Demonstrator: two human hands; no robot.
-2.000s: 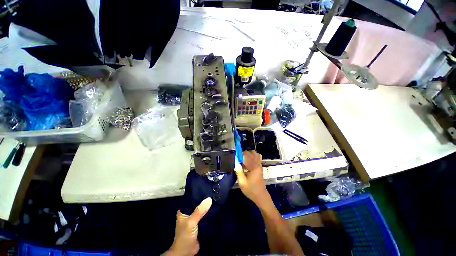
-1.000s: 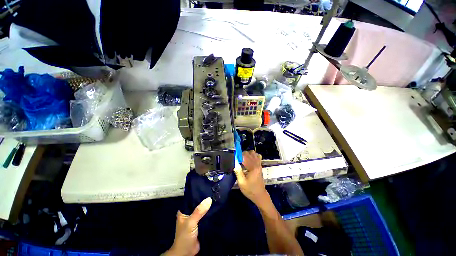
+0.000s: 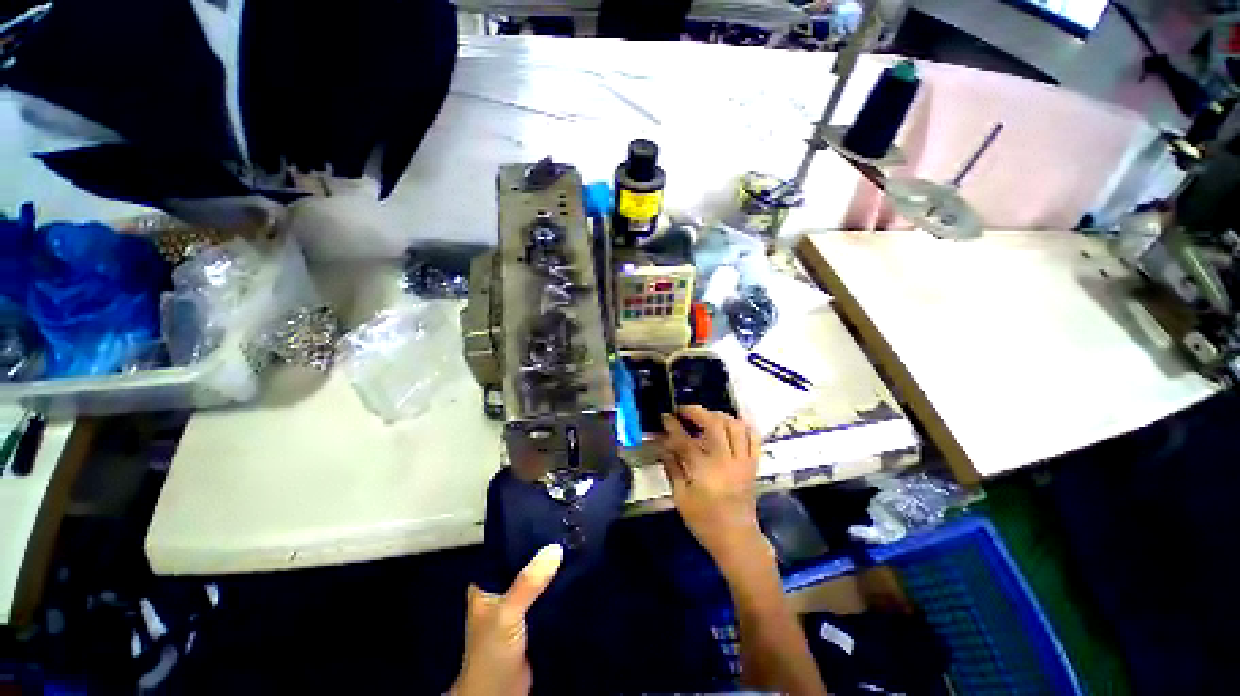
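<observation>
The button-sewing machine (image 3: 555, 313) stands at the table's front edge, its head pointing at me. A dark garment (image 3: 541, 524) lies under the clamp (image 3: 569, 483), with a few small dark buttons showing on it. My left hand (image 3: 503, 632) holds the garment's near part, thumb on top. My right hand (image 3: 714, 476) is at the button tray (image 3: 738, 394), its fingertips over the front of the tray's dark pieces. Whether it pinches a button cannot be seen. A blue strip (image 3: 627, 403) runs along the head's right side.
Behind the tray are a calculator-like keypad (image 3: 654, 302) and a black bottle (image 3: 638, 190). Dark tweezers or snips (image 3: 779, 371) lie right of the tray. A white basket (image 3: 204, 381) and clear bag (image 3: 404, 360) are left. A blue crate (image 3: 972, 598) is low right. A thread cone (image 3: 883, 109) stands upper right.
My right hand has moved from beside the machine head's blue strip to the button tray. My left hand stays on the garment. The whole view has shifted slightly.
</observation>
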